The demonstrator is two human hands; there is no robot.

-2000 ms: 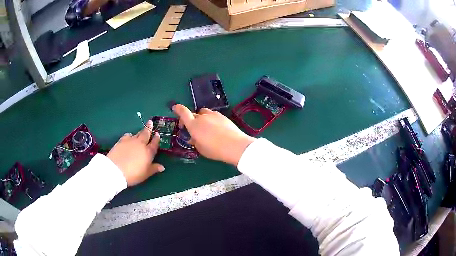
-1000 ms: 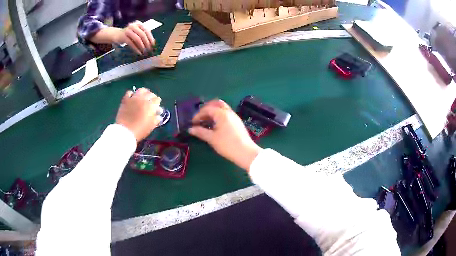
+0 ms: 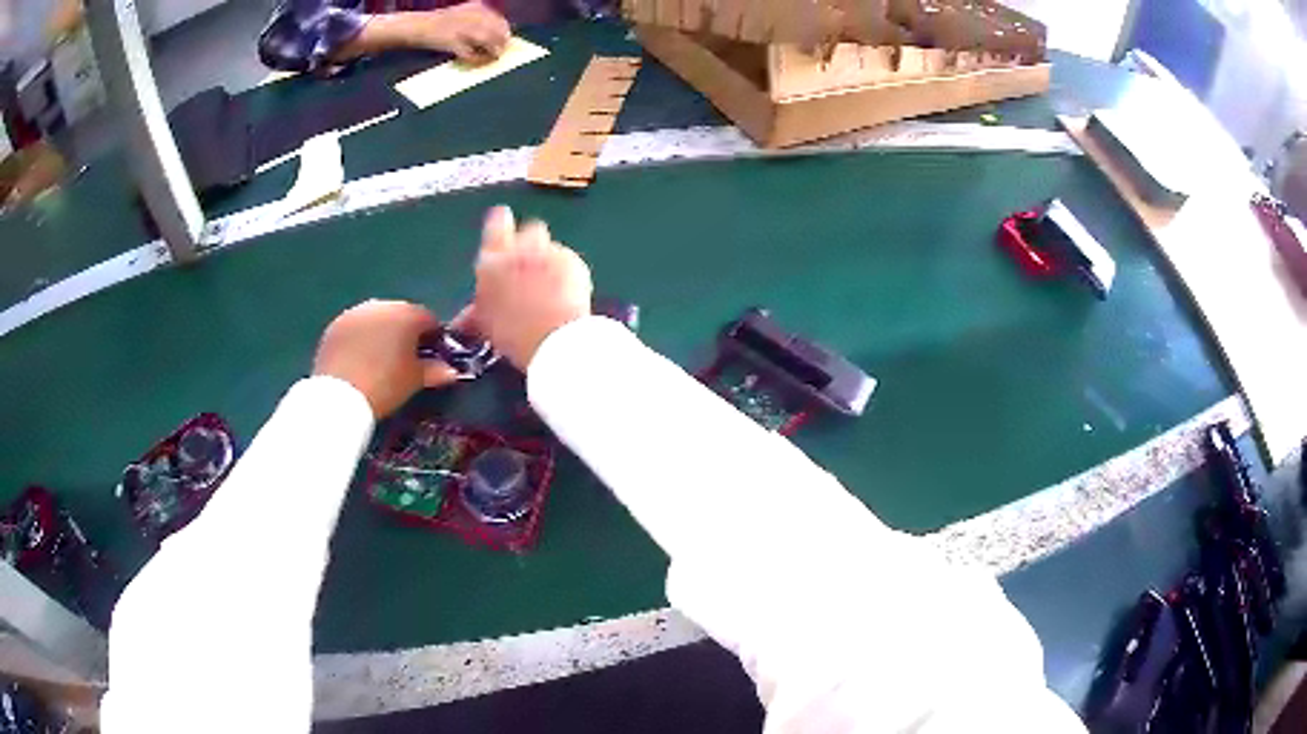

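My left hand (image 3: 380, 356) holds a round dark speaker (image 3: 462, 349) with a silvery rim above the green belt. My right hand (image 3: 528, 284) is at the speaker's right side, blurred; its fingers are raised, and what it grips cannot be told. Just below, a red front housing (image 3: 533, 531) lies on the belt with a green circuit board (image 3: 412, 492) at its left and a speaker (image 3: 498, 482) in its round opening. A black cover (image 3: 619, 313) is mostly hidden behind my right hand and sleeve.
Right of my hands lies a red housing with a black cover (image 3: 803, 359). Another red unit (image 3: 1054, 244) is farther right. More red units (image 3: 179, 470) lie left. Beyond are a notched cardboard strip (image 3: 585, 122), a cardboard box (image 3: 903, 101) and another person's hand (image 3: 466, 29). Black parts (image 3: 1197, 631) are heaped right.
Both hands have left the near housing, and the left one has taken hold of a speaker. My right hand has since moved left, up to it. The far-right red unit has come into view.
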